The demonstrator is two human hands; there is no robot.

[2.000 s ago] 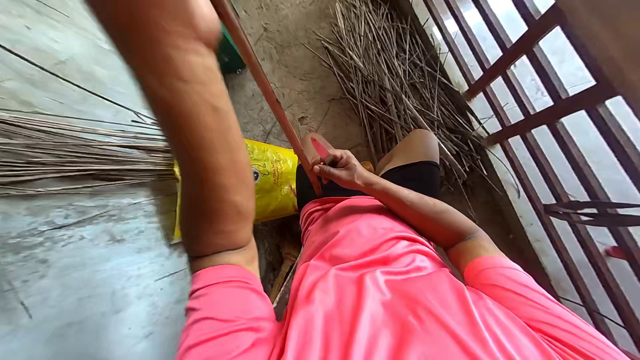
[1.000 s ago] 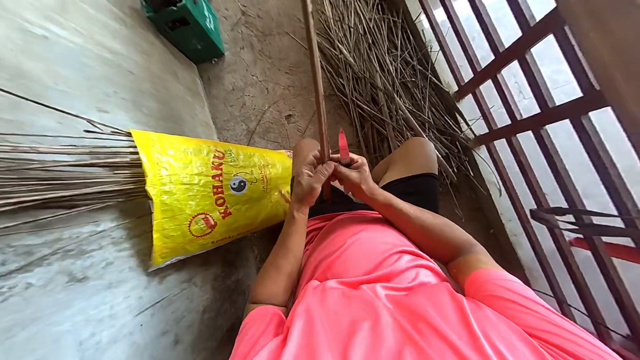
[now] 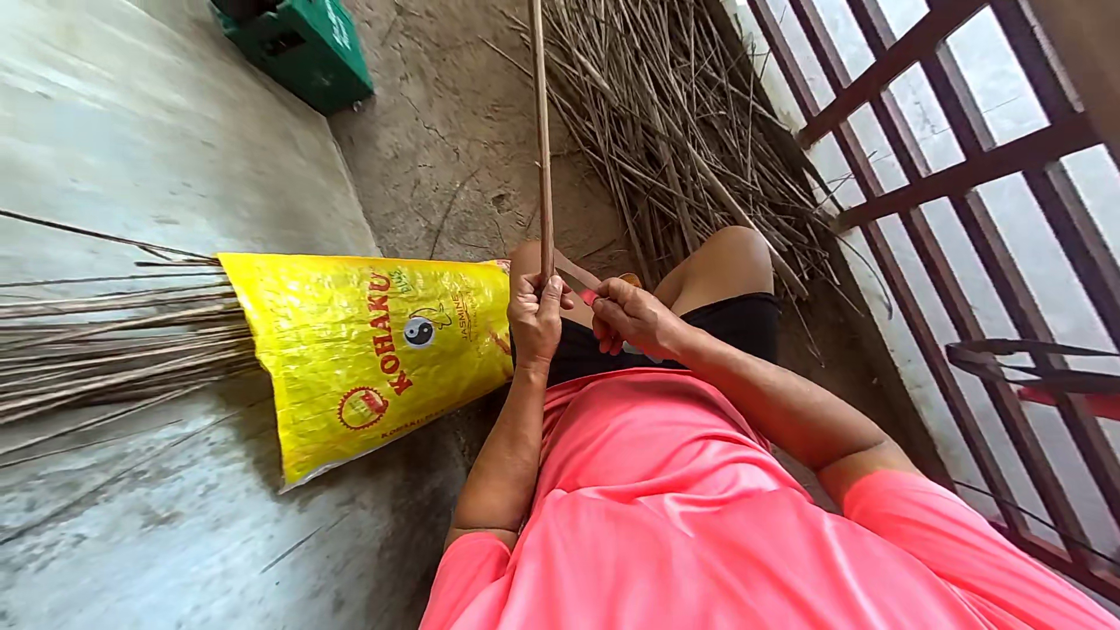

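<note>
My left hand [image 3: 535, 325] is closed around the lower end of a long thin brown stick [image 3: 543, 149], which points away from me to the top edge of the view. Close to its right, my right hand [image 3: 634, 319] grips a small tool with a red part [image 3: 590, 297], perhaps a knife; a thin blade-like piece reaches from it toward the stick. The fingers hide most of this tool. Both hands are above my lap, in front of the pink shirt.
A yellow woven sack [image 3: 350, 350] holding thin sticks [image 3: 114, 341] lies at the left. Beyond it stands a green plastic crate [image 3: 306, 52]. A heap of dry sticks [image 3: 665, 131] covers the floor at the upper right, beside a barred metal grille [image 3: 971, 166] with a dark strap [image 3: 1024, 354].
Two seconds ago my left arm was raised across the view; it has come down, and the left hand now holds the stick's near end. The right hand has shifted slightly right of the stick since one second ago.
</note>
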